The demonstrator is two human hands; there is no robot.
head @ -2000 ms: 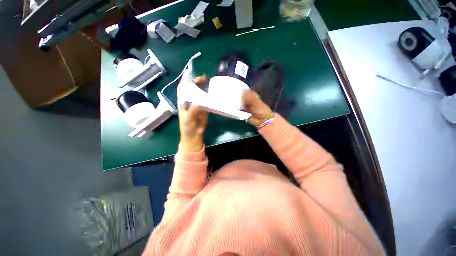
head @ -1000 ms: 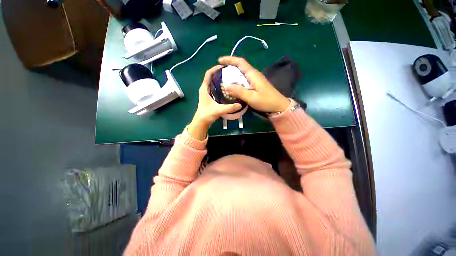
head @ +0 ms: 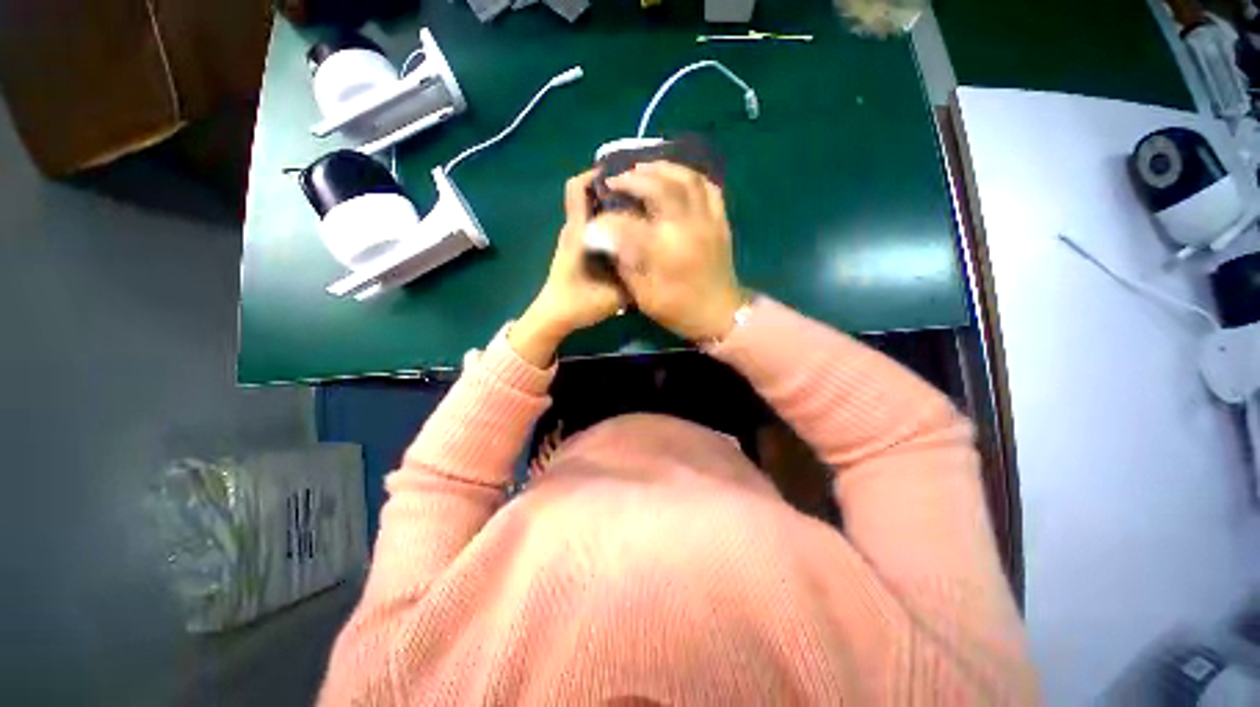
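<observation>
My left hand (head: 568, 276) is around the left side of a security camera (head: 598, 246), which is mostly hidden by my hands. My right hand (head: 680, 249) presses a dark grey cleaning cloth (head: 687, 155) against the camera. A white cable (head: 669, 86) runs from the camera onto the green mat (head: 829, 207). Two more white cameras with black fronts and flat brackets lie at the left of the mat, one farther back (head: 355, 80) and one nearer (head: 362, 214).
A white-covered table (head: 1092, 414) at the right holds cameras (head: 1186, 187) and a thin cable. A thin stick (head: 753, 36) and a clear jar (head: 880, 14) are at the back. A brown carton (head: 104, 83) and a plastic packet (head: 263, 532) are at the left.
The camera was turned upright between my hands. My right hand has picked up the dark cloth from the mat and now holds it on the camera. The view has shifted slightly.
</observation>
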